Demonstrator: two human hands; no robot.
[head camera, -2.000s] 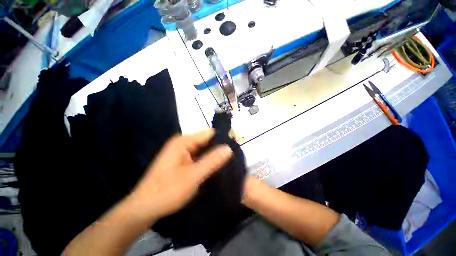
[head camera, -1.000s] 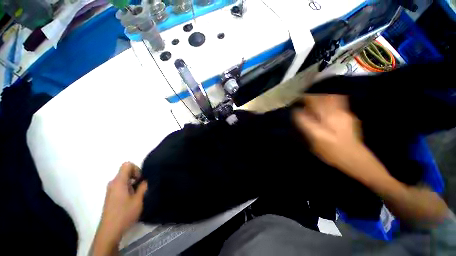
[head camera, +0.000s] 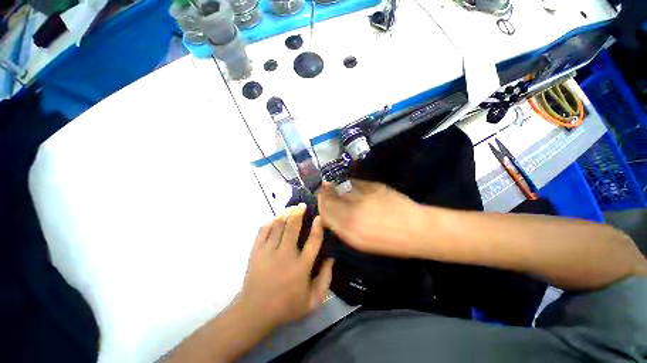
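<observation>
The black garment piece (head camera: 433, 166) lies under the white sewing machine head (head camera: 383, 64) and runs down toward the lap. My left hand (head camera: 287, 266) lies on its left edge with the fingers spread, just in front of the presser foot area. My right hand (head camera: 365, 216) is beside the needle area, its fingertips curled at the cloth close to the shiny take-up guard (head camera: 301, 152). The fingertips and foot overlap, so the needle and the exact grip of my right hand are hidden.
Thread snips (head camera: 514, 170) lie on the table right of the cloth, by the ruler strip (head camera: 560, 145). Orange and yellow-green rings (head camera: 560, 106) lie farther right. Blue crates (head camera: 603, 166) stand at the right. More black cloth (head camera: 42, 248) hangs at the left.
Both hands have come together at the needle area, the left moving right and the right moving left. The cloth is now bunched under the machine head, and the snips show again.
</observation>
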